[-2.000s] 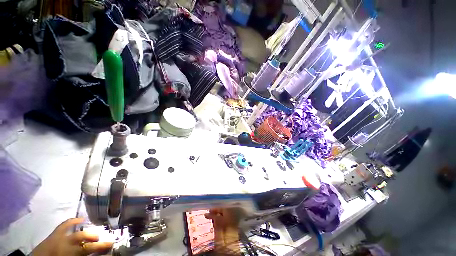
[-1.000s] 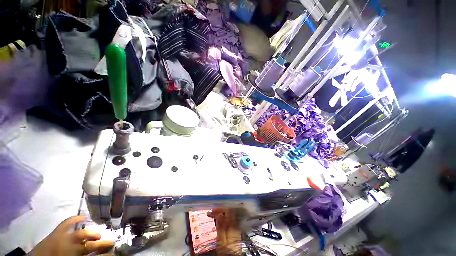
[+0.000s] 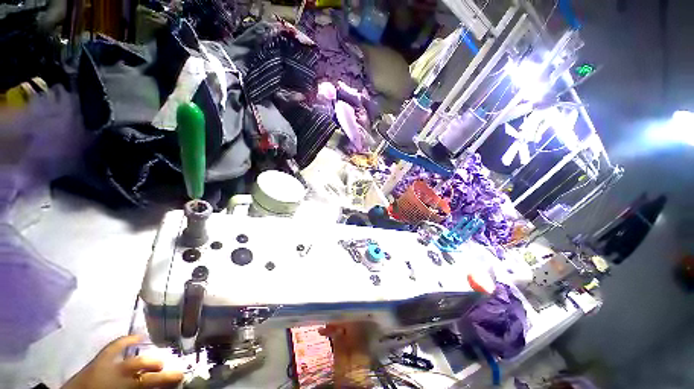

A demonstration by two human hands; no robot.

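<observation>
A white sewing machine (image 3: 304,266) with a blue stripe fills the centre. My left hand (image 3: 122,368), with a ring on one finger, lies at the needle area (image 3: 194,363) under the machine's left end, cut by the lower edge. Its fingers are bent over a bright, washed-out spot; whether they grip fabric cannot be told. My right hand cannot be made out. A phone (image 3: 313,354) with a pink-red lit screen stands behind the arm's underside. A brown shape beside it is unclear.
A green handle (image 3: 192,148) stands in a holder on the machine. Behind are a pale cup or roll (image 3: 278,191), denim (image 3: 125,87), an orange-red basket (image 3: 420,203) and ruffled purple scraps (image 3: 483,199). Thread cones (image 3: 408,121) stand right. Sheer purple fabric (image 3: 34,292) hangs left; a purple bundle (image 3: 498,323) lies right.
The view has shifted slightly, so the machine and green handle appear lower and further right. My left hand stays by the needle area.
</observation>
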